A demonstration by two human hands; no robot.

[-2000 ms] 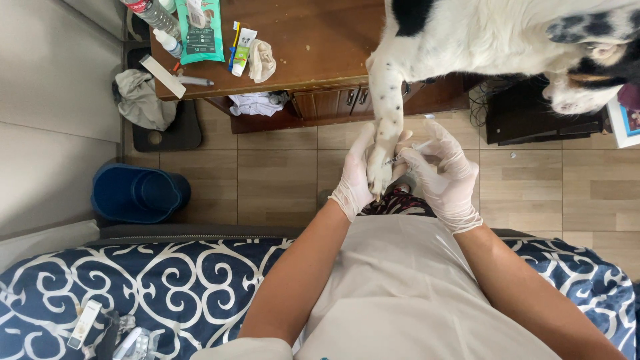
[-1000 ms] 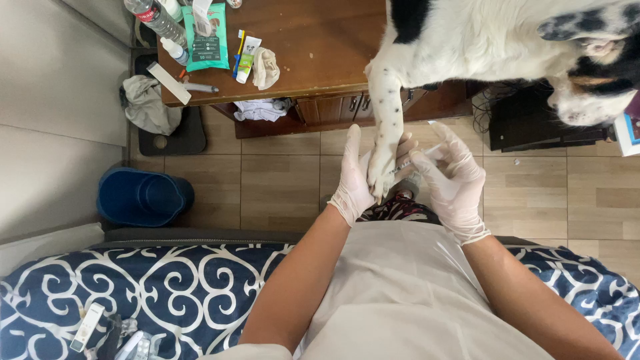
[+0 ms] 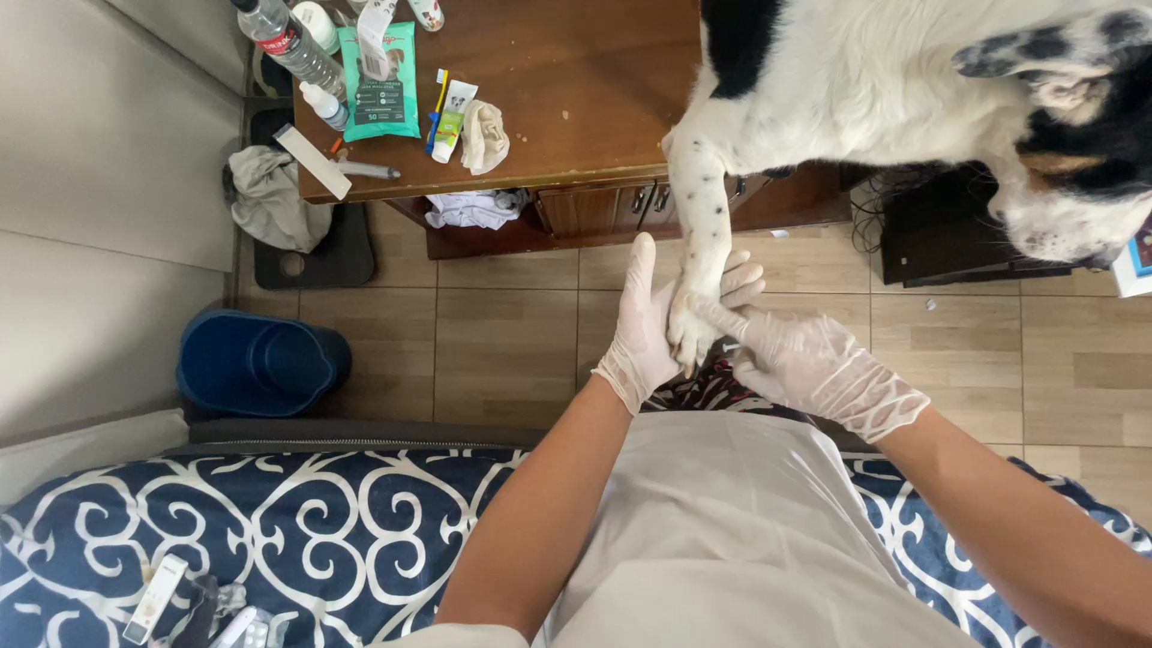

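A black and white dog is on the wooden table, its speckled front leg hanging over the edge. My left hand, in a translucent white glove, lies under the paw with the thumb and fingers spread on either side, cradling it. My right hand, gloved too, is at the right of the paw, its index finger extended onto the top of the paw. Its other fingers are curled, and a small white thing, too small to name, shows beside them. Whether they grip it is unclear.
On the wooden table are a wipes pack, a plastic bottle, a toothbrush, a tube, a crumpled cloth and a syringe. A blue bucket stands on the tiled floor. A patterned bedspread lies below.
My right hand, formerly palm up with fingers raised beside the paw, has turned over and its index finger now touches the paw's top. My left hand stays under the paw.
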